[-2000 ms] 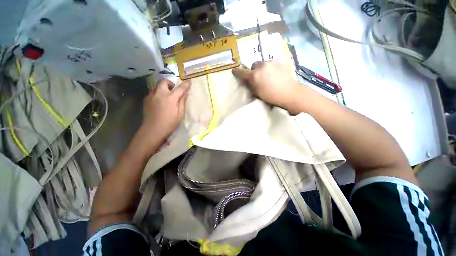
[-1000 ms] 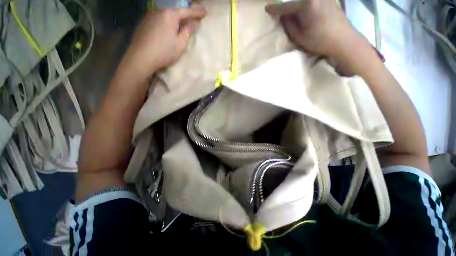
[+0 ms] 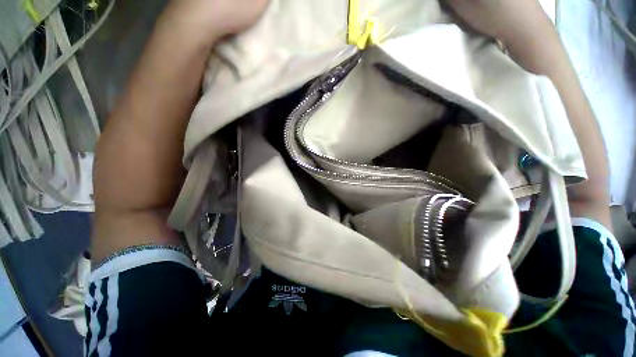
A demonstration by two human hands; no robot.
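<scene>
The beige bag body (image 3: 321, 244) fills the middle, its mouth open toward the lap. A brown toothed zipper (image 3: 362, 169) curves inside it. A yellow tape (image 3: 354, 21) runs up the panel to the top edge, and yellow edging (image 3: 481, 331) bunches at the near corner. My left hand (image 3: 233, 10) is cut off by the top edge at the panel's left; only its heel shows. My right hand (image 3: 481, 10) is cut off at the top right; its fingers are out of view. Whether either hand grips the panel cannot be seen.
Beige straps and pieces (image 3: 42, 132) hang at the left. A bag strap (image 3: 563, 237) loops down at the right over my lap. A white table surface (image 3: 617, 104) shows at the right edge. The machine head and clamp are out of view.
The view has tipped down toward the lap, so the clamp, machine and snips have left the picture. The bag mouth appears larger and wider, and its yellow near corner has shifted right.
</scene>
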